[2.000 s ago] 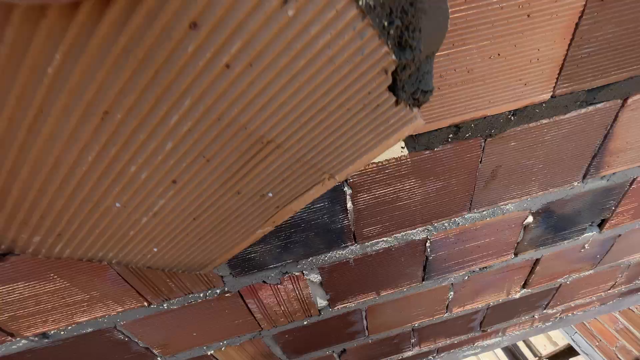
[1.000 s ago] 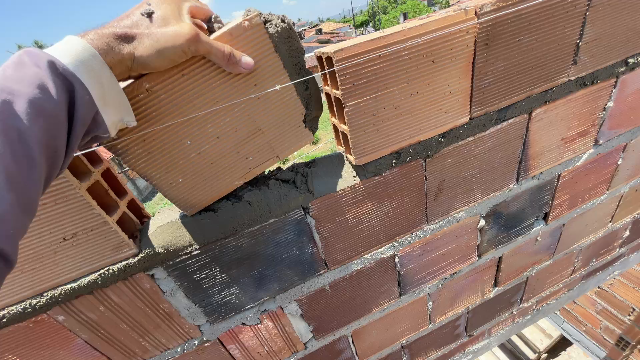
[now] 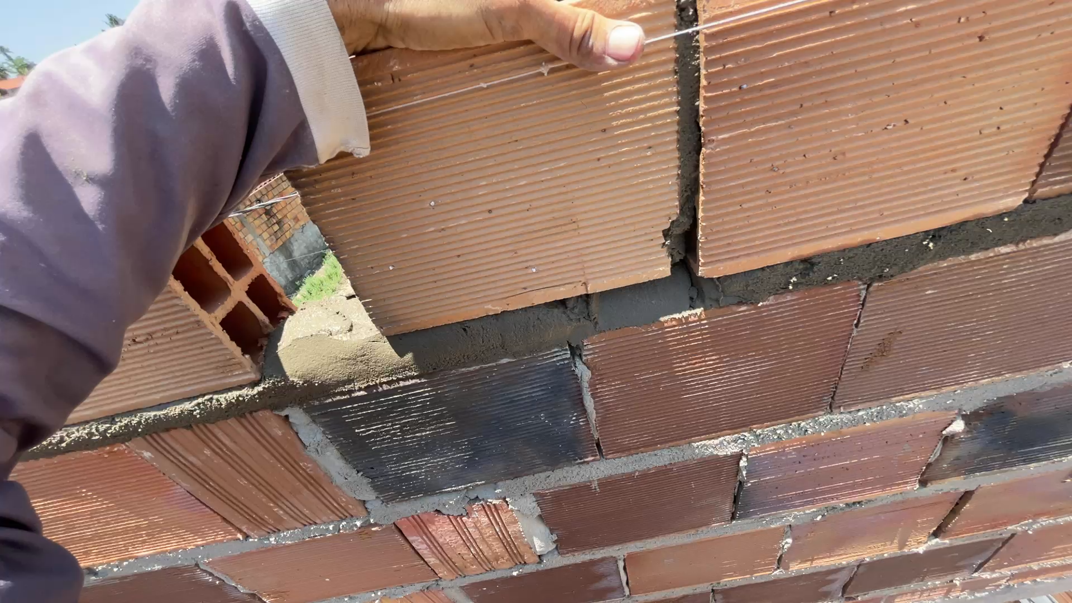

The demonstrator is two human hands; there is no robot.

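My left hand [image 3: 502,29], in a purple sleeve with a pale cuff, grips the top of a ribbed hollow clay block [image 3: 519,184]. That block rests on the wet mortar bed [image 3: 469,339] of the wall's top course. Dark mortar [image 3: 688,126] fills the narrow joint between it and the clay block on the right [image 3: 863,134]. A thin mason's line [image 3: 469,90] runs across the face of the held block, and the thumb lies over it. My right hand is out of the frame.
To the left, past a gap, stands another hollow block [image 3: 180,343] with its open cells showing. Lower courses of reddish blocks [image 3: 720,368] and one blackened block [image 3: 461,423] lie beneath. Grass [image 3: 322,280] and another brick wall [image 3: 272,222] show through the gap.
The block in my left hand, held tilted above the bed a second ago, has come down and right onto the mortar, against the right-hand block. The view has moved closer.
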